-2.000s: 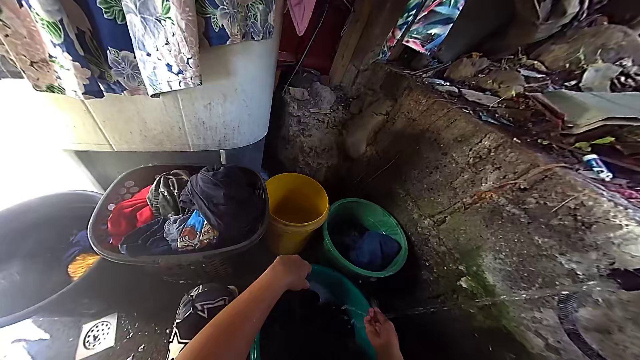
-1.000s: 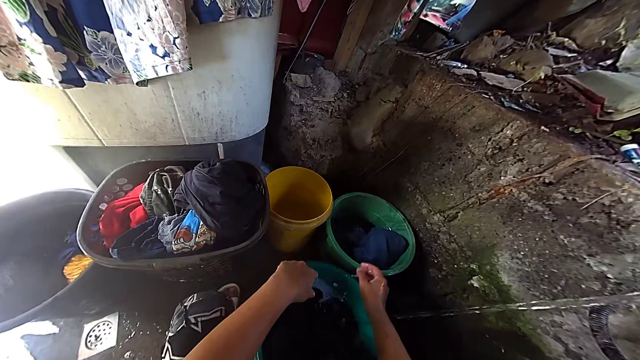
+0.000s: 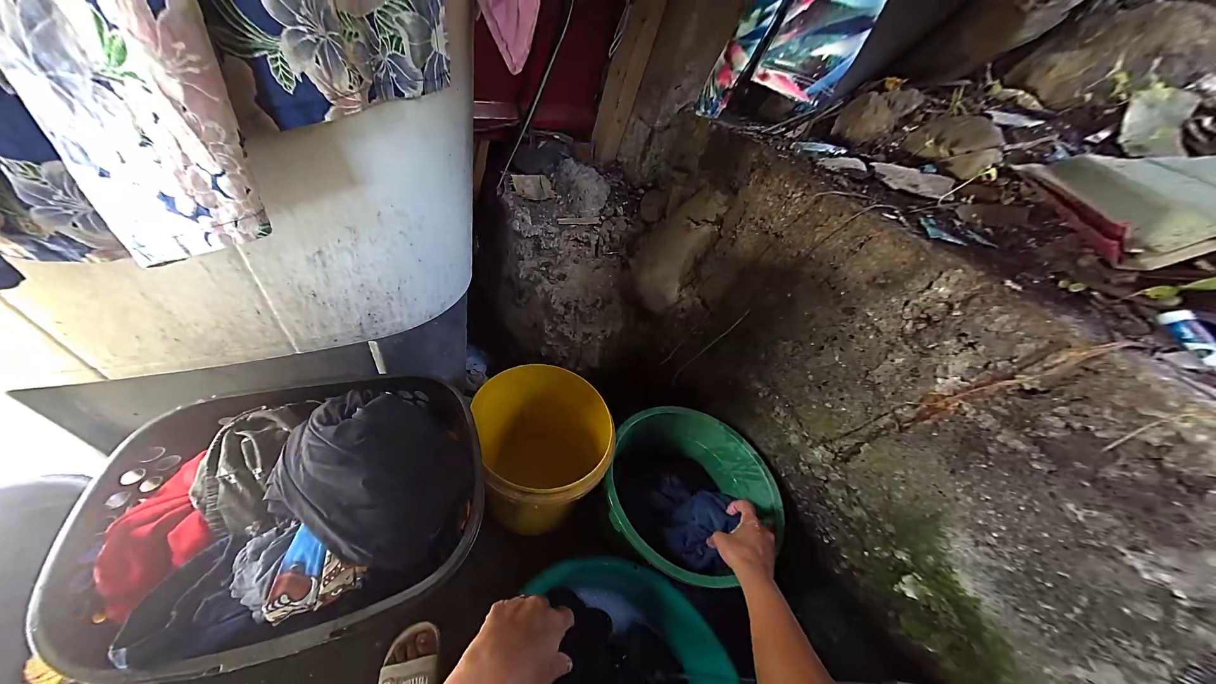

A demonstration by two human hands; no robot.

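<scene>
My right hand [image 3: 745,543] reaches into the green plastic basin [image 3: 750,456] and grips the edge of a wet blue cloth [image 3: 692,522] that lies inside. My left hand [image 3: 518,638] is at the left rim of a teal plastic basin [image 3: 698,632] nearer to me, its fingers curled beside dark wet cloth [image 3: 603,646]; whether it holds any of that cloth cannot be told. Whitish suds or water show in the teal basin around the dark cloth. The bottom of the teal basin is cut off by the view.
A dark plastic laundry basket [image 3: 465,532] full of clothes stands at left, beside an empty-looking yellow bucket [image 3: 541,446]. A rough earthen wall [image 3: 912,456] rises at right. Floral fabric [image 3: 180,142] hangs at upper left. A sandaled foot [image 3: 415,651] shows below.
My right hand has moved from the teal basin to the blue cloth in the green basin and has taken hold of it. My left hand has stayed by the teal basin.
</scene>
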